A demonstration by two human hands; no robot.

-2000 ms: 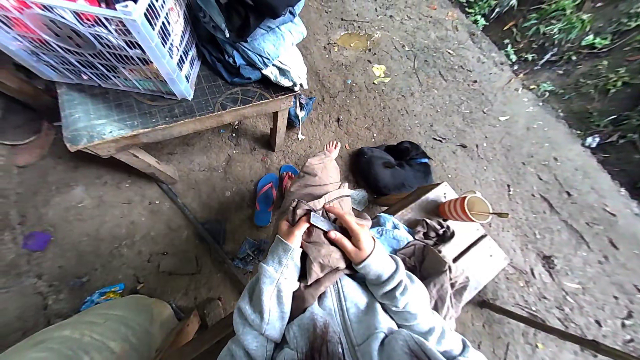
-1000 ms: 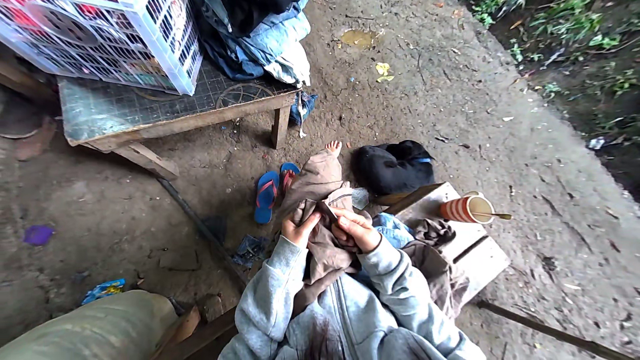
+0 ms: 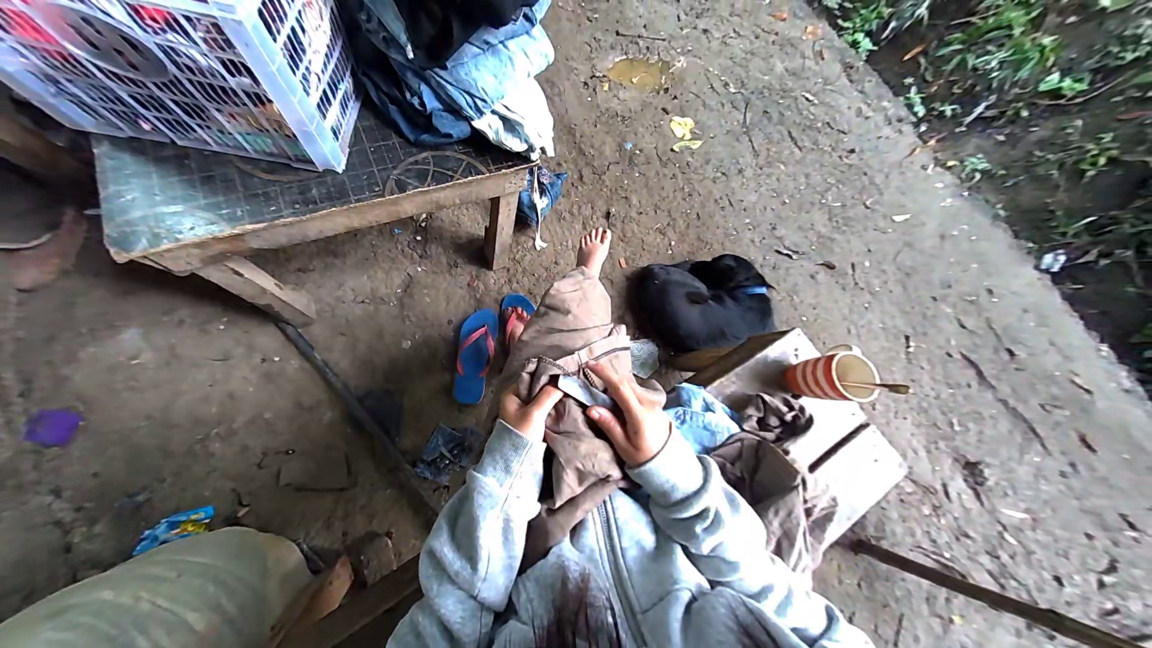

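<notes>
Brown cloth (image 3: 576, 450), with what looks like a zipper edge, lies over my lap. My left hand (image 3: 528, 409) grips its left side. My right hand (image 3: 633, 416) holds the other side, thumb and fingers at a small flat grey piece (image 3: 583, 391) that spans the gap between both hands. Whether that piece is metal or cloth I cannot tell. One bare foot (image 3: 594, 250) sticks out beyond the brown fabric. Blue flip-flops (image 3: 475, 355) with red straps are left of my legs.
A wooden bench (image 3: 810, 432) at my right bears a striped cup (image 3: 832, 375) with a spoon, and clothes. A black dog (image 3: 702, 301) lies curled beyond it. A low table (image 3: 360, 216) at the upper left holds a plastic crate (image 3: 306, 99) and a clothes pile (image 3: 468, 72). Someone's clothed leg (image 3: 162, 589) is lower left.
One second ago my hands were closer together with the grey piece mostly hidden; now they are apart and its flat face shows between them.
</notes>
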